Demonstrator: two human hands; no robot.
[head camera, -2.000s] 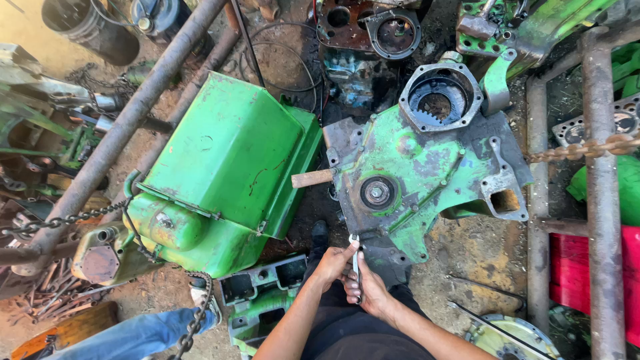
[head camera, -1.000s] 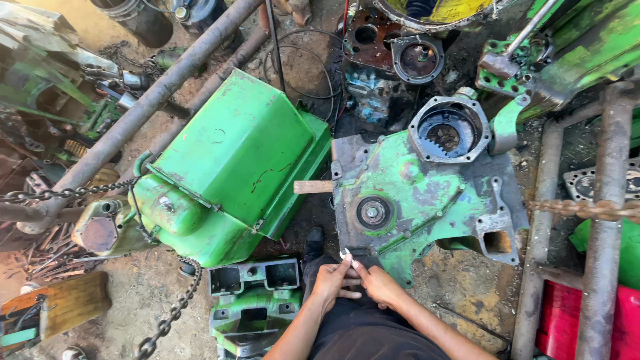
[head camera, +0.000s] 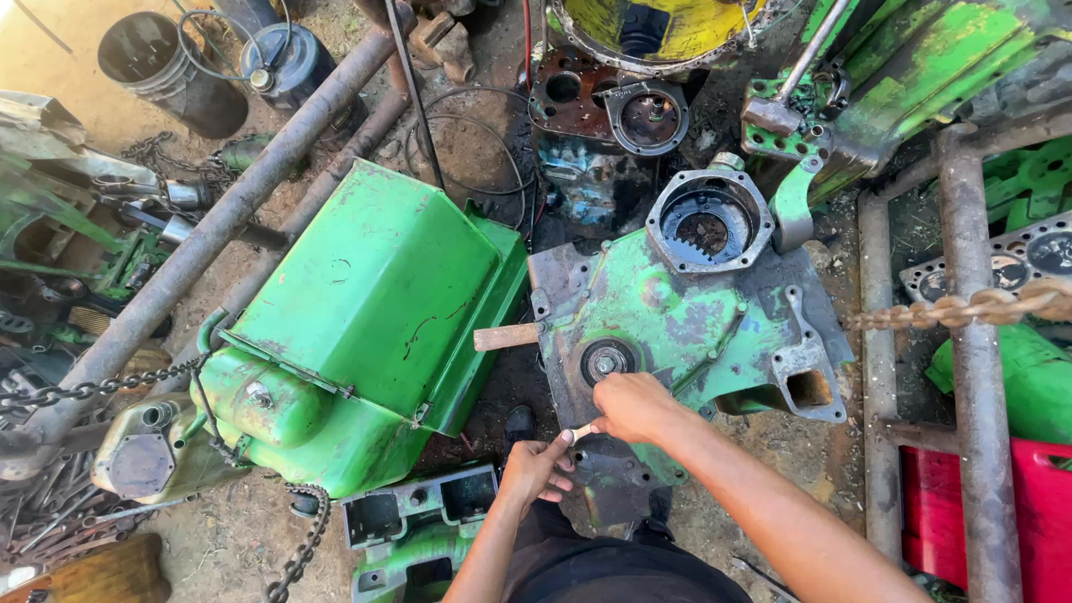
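Note:
A green-painted engine front housing (head camera: 662, 293), worn and oily, lies in front of me. Its round hub has a central bolt (head camera: 605, 363). My right hand (head camera: 638, 408) is over the housing just below the hub, its fingers closed on one end of a small pale object (head camera: 581, 432). My left hand (head camera: 538, 469) pinches the other end between thumb and finger, its other fingers loosely curled. The object is mostly hidden, so its kind is unclear. A wooden strip (head camera: 506, 337) juts from the housing's left edge.
Left of the housing stands a green sheet-metal tank (head camera: 377, 293). A green casting (head camera: 419, 536) lies near my legs. Steel pipe rails (head camera: 209, 226) run at left and right (head camera: 976, 360), with a rusty chain (head camera: 963, 311). An engine block (head camera: 586, 159) sits beyond.
My right hand has moved up and over the housing toward the hub. Both hands stay close together on the small pale object.

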